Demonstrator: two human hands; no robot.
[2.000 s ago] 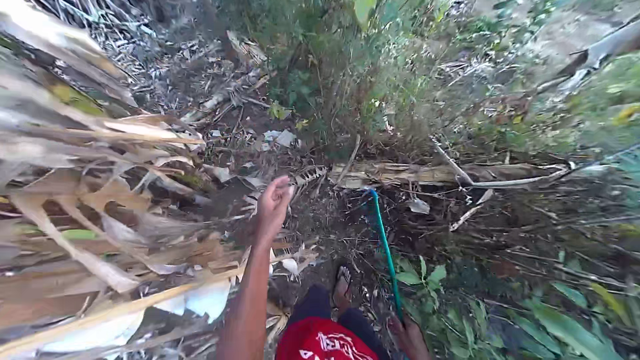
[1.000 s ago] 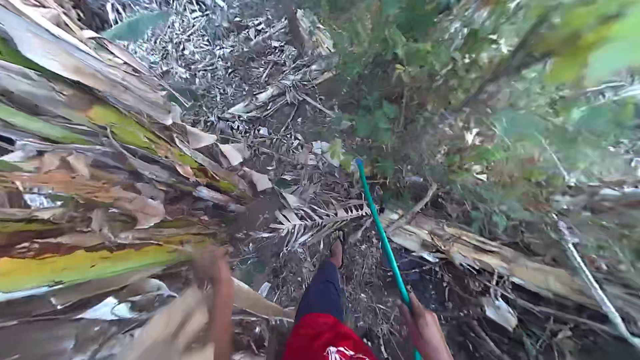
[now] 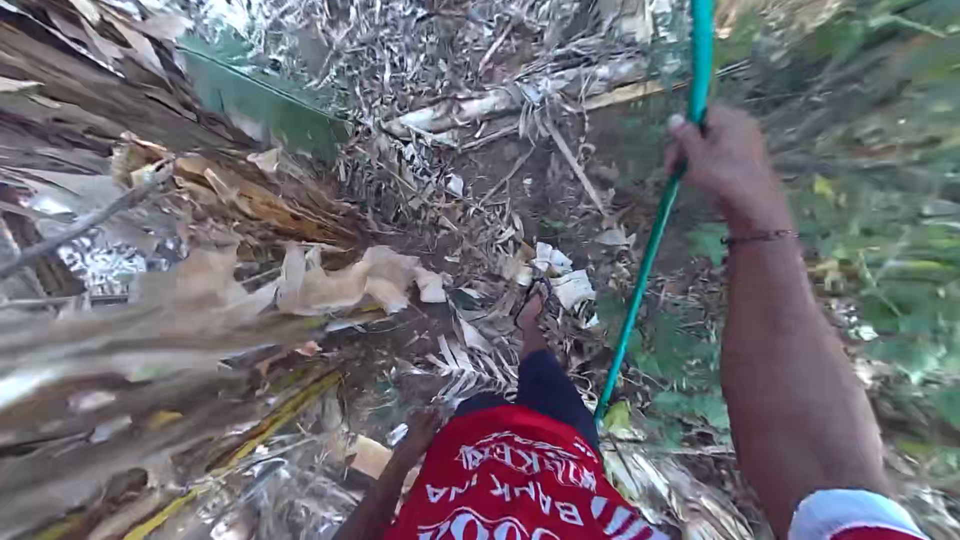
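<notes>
My right hand (image 3: 712, 154) is closed around a long green pole (image 3: 645, 277), at the upper right of the head view. The pole slants from the top edge down to beside my leg; its upper end is out of view. My left hand (image 3: 421, 431) hangs low by my left hip, dark and blurred, and its fingers cannot be made out clearly. A dark band circles my right wrist. My sandalled foot (image 3: 531, 309) stands on the littered ground.
Banana-like trunks with peeling dry sheaths (image 3: 300, 210) crowd the left side. Blurred green plants (image 3: 885, 247) line the right. A fallen pale stalk (image 3: 450, 112) lies across the ground ahead, among dry leaves (image 3: 465, 367). A broad green leaf (image 3: 262, 105) hangs at upper left.
My right hand, gripping the pole, has risen from low by my body to the upper right. My left hand has dropped to near my hip. The view has moved along the ground.
</notes>
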